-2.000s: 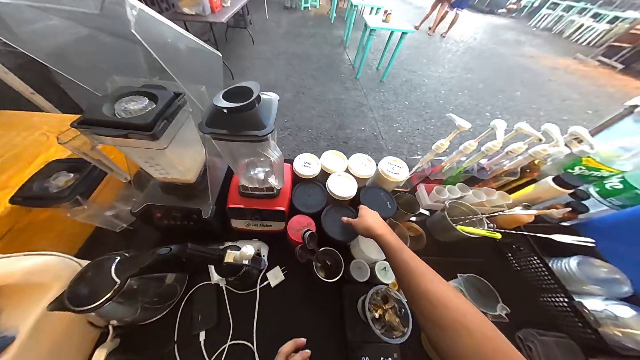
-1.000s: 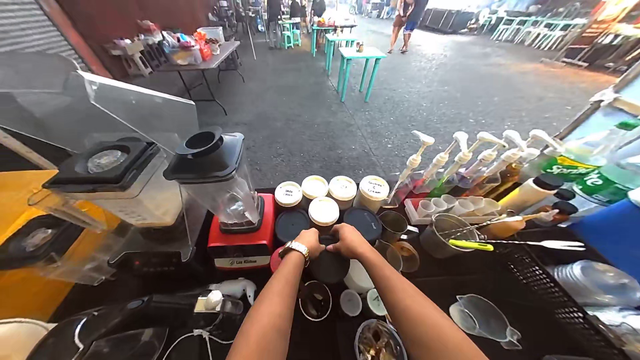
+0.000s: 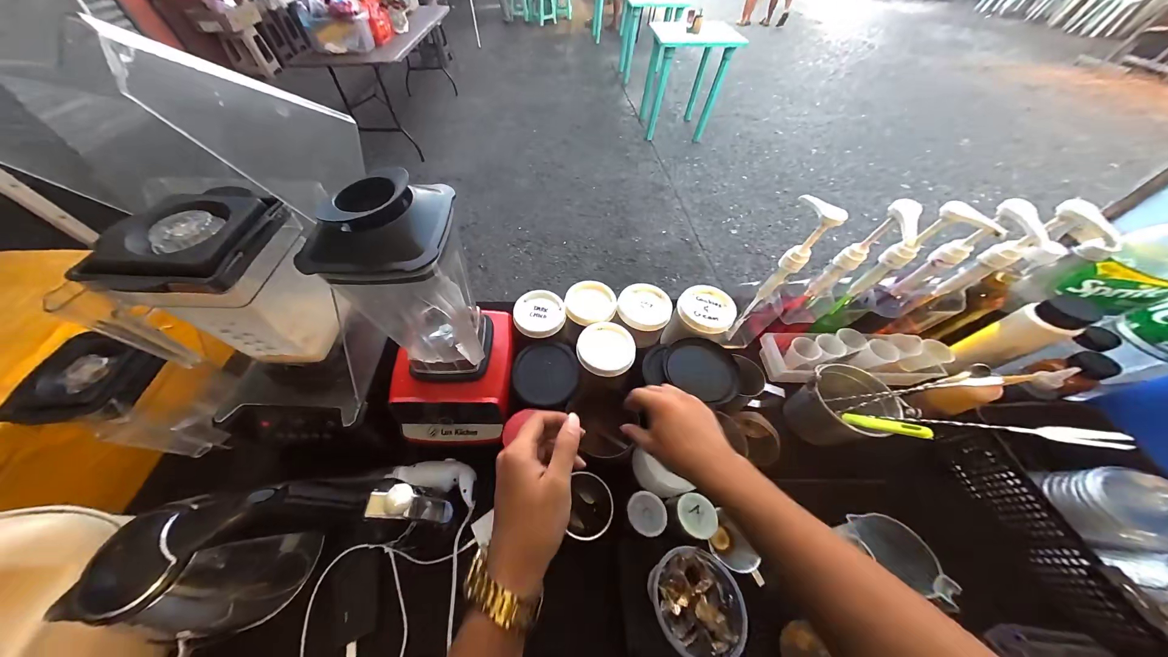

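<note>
A jar with brown contents (image 3: 604,429) stands open between my hands. My right hand (image 3: 680,427) reaches over its right side, fingers bent down; whether it grips anything is hidden. Left of the jar, my left hand (image 3: 538,474) has curled fingers beside a red lid (image 3: 518,425), and its grasp is unclear. Behind my right hand a black lid (image 3: 701,370) lies over other containers. Another black lid (image 3: 545,374) is at the left. White-lidded jars (image 3: 606,349) stand behind. A round container with dark contents (image 3: 590,505) is nearer me.
Two blenders, one with a red base (image 3: 452,392), stand left. An electric kettle (image 3: 182,566) and white cables (image 3: 392,552) lie nearer. Pump bottles (image 3: 794,260), a metal pitcher (image 3: 826,401) with long spoons and a black basket (image 3: 1031,538) are right. A tub of wrapped pieces (image 3: 698,602) is in front.
My hands were together at a black-lidded jar one second ago; now they are apart, and that jar is open. My left hand has come down toward me.
</note>
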